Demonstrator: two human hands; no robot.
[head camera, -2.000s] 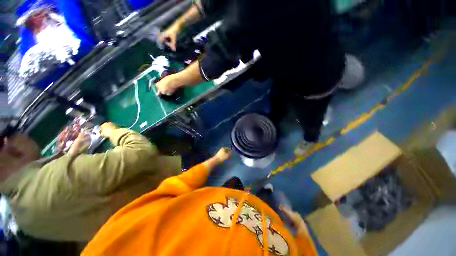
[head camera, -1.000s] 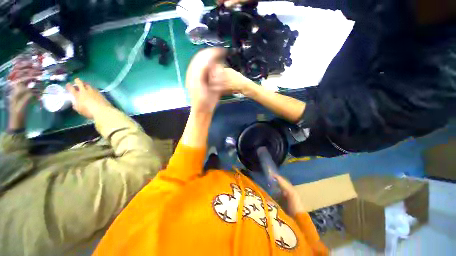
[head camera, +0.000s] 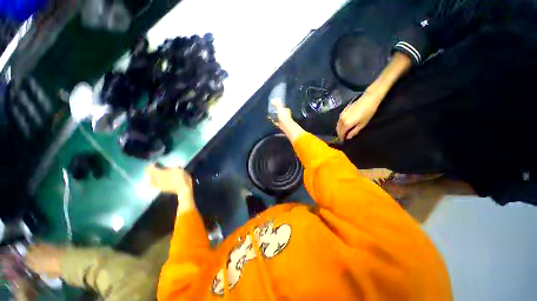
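Note:
A tangled pile of glossy black parts, likely lamp housings (head camera: 168, 82), lies on a white sheet (head camera: 247, 35) at upper left. A white lamp-like part (head camera: 82, 101) is beside it. A smaller black part (head camera: 85, 166) lies on the green bench top. My left hand (head camera: 169, 178) is blurred at the bench's near edge, and its finger state is unclear. My right hand (head camera: 281, 113) is over the floor area, away from the bench, with a pale, blurred object (head camera: 277, 94) at its fingertips.
A round black ribbed stool (head camera: 275, 164) is just in front of me, and another round seat (head camera: 359, 60) is farther right. A neighbour's hand (head camera: 358, 116) reaches in from the right. A tan sleeve (head camera: 115, 270) is at lower left. A pale grey surface (head camera: 483, 247) is at lower right.
The view has turned, bringing the black pile to the left. My left hand has lowered from near the pile to the bench edge. My right hand has moved up and forward past the stool.

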